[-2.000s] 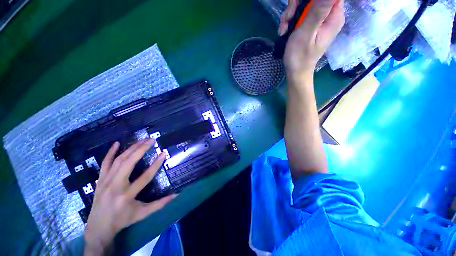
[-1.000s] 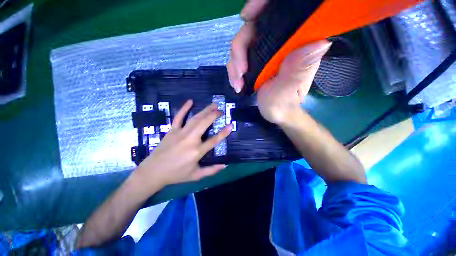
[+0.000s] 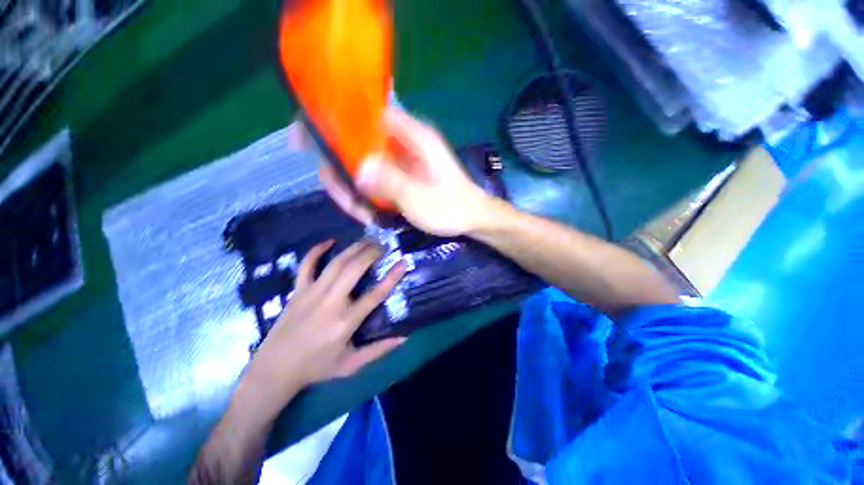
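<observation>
The black plastic housing (image 3: 464,284) lies on a silvery protective sheet (image 3: 180,284). White metal brackets (image 3: 272,306) show at its left end, slightly blurred. My left hand (image 3: 327,317) rests on the housing with fingers spread, fingertips beside the silvery centre strip (image 3: 397,305). My right hand (image 3: 417,180) grips the orange and black electric screwdriver (image 3: 339,80) upright over the middle of the housing. Its tip is hidden behind the hand, so I cannot tell whether it touches a screw.
A round screw dish (image 3: 554,121) is at the right, with the dark cord (image 3: 580,156) crossing over it. Wrapped parts (image 3: 696,57) are stacked at the upper right. A cardboard box (image 3: 725,223) is beside the bench. Another dark part on a sheet (image 3: 36,237) lies at the left.
My right hand has brought the screwdriver left from beside the dish to over the middle of the housing. My left hand stays on the housing. The camera view has shifted and tilted.
</observation>
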